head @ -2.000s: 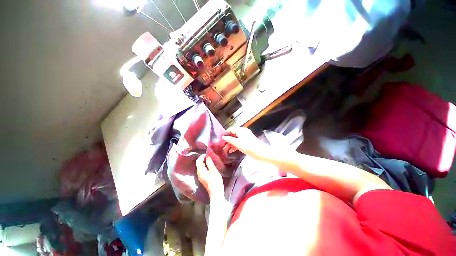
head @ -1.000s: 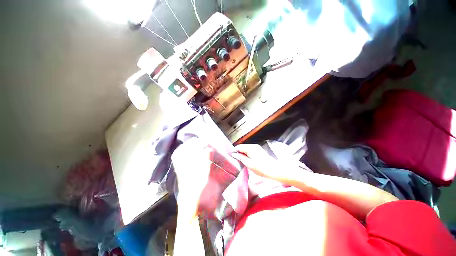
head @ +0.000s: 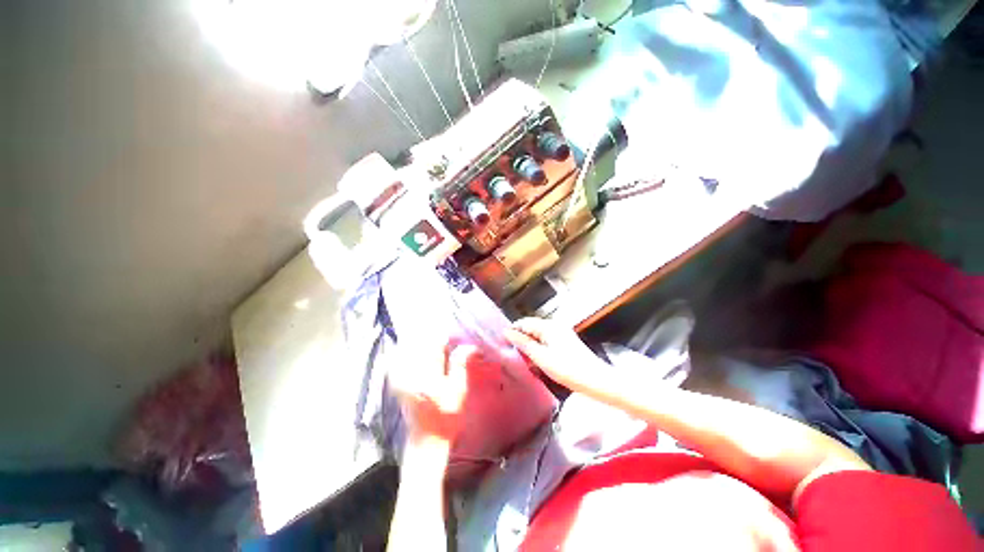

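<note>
A limp grey cloth piece, pinkish in the glare, runs from the overlock machine over the table edge towards my lap. My right hand pinches its right border just below the machine's cloth end. My left hand lies on the cloth's left part, washed out by glare; whether its fingers grip cloth cannot be told. The cloth's far end lies by the needle area, where detail is blurred. The machine shows a row of dark tension dials and a green-white badge.
The pale machine table has an orange-brown front edge. A slim dark tool lies right of the machine. A large pale blue-white cloth pile is beyond it. A crimson block and dark grey cloth are at the right. Threads rise from the machine.
My left hand has come up onto the cloth, nearer the machine. The cloth between my hands is spread flatter. The right hand stays at the border. The view has shifted, so the machine appears lower and farther right.
</note>
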